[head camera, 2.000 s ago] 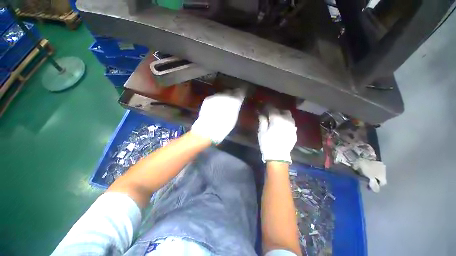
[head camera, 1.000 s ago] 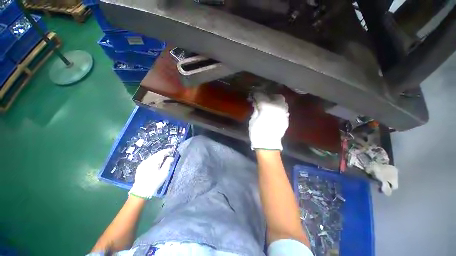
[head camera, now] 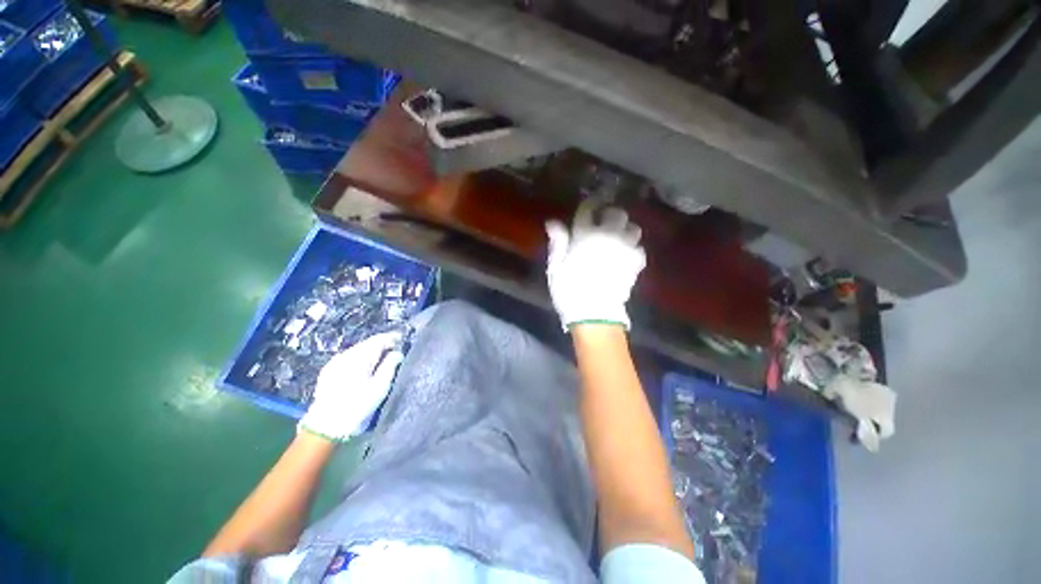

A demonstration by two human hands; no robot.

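My left hand [head camera: 352, 386], in a white knit glove with a green-edged cuff, is at the right side of the left parts bin [head camera: 261, 402], over its small silvery metal parts [head camera: 325, 322]. I cannot tell whether its fingers hold a part. My right hand [head camera: 596, 270], gloved the same way, is over the reddish-brown press table [head camera: 708, 274], its fingers reaching toward the dark die area [head camera: 594, 180] under the grey press frame [head camera: 639, 108]. Its fingertips are dark and blurred, so any part there cannot be made out.
The right parts bin [head camera: 805, 491] holds greyish parts beside my right thigh. A slotted clamp [head camera: 466, 128] lies on the table's left. Dirty white rags [head camera: 839, 371] and a red-handled tool [head camera: 776, 351] are at its right end. Stacked blue totes [head camera: 308, 114] and a round stand base [head camera: 167, 134] are behind left.
My left hand has gone from the press table down to the left bin. My right hand has moved slightly left, then back from the die, with its thumb now spread. The camera view has shifted.
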